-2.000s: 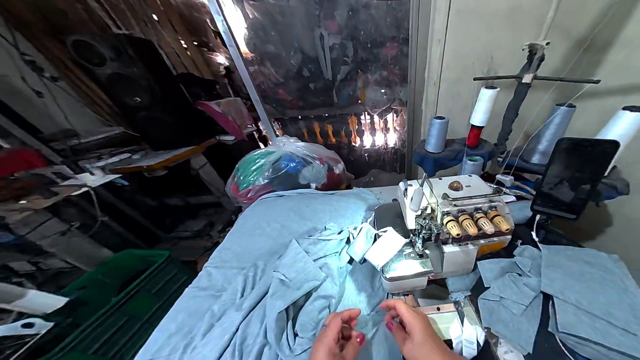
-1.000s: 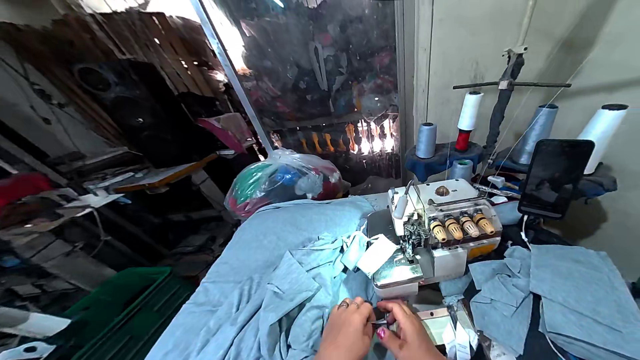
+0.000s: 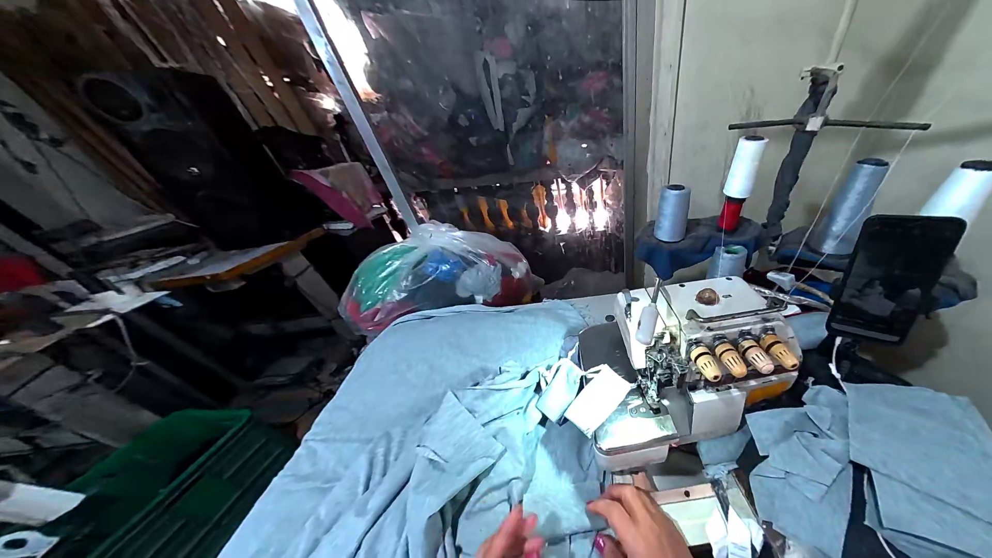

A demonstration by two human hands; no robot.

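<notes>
My left hand (image 3: 511,536) is at the bottom edge, fingers apart, over light blue fabric (image 3: 434,434) spread across the table. To its right, my right hand (image 3: 639,521) touches the same cloth with curled fingers; whether it pinches the cloth cannot be told. Ahead of both hands stands a white overlock sewing machine (image 3: 709,302), with wooden-looking tension knobs and a lit metal plate. Left of its needle area, a white rectangular piece (image 3: 598,399) and a pale blue one lie on the fabric.
Folded blue fabric pieces (image 3: 922,457) lie right of the machine. A smartphone (image 3: 895,279) is mounted behind them, near thread cones (image 3: 852,205). A clear plastic bag (image 3: 442,275) of colourful material sits behind the table. A green plastic crate (image 3: 186,480) stands at the lower left.
My hands were close together a second ago, around a small dark thing; now they are apart and that thing is not visible. The left hand has moved lower, partly past the bottom edge.
</notes>
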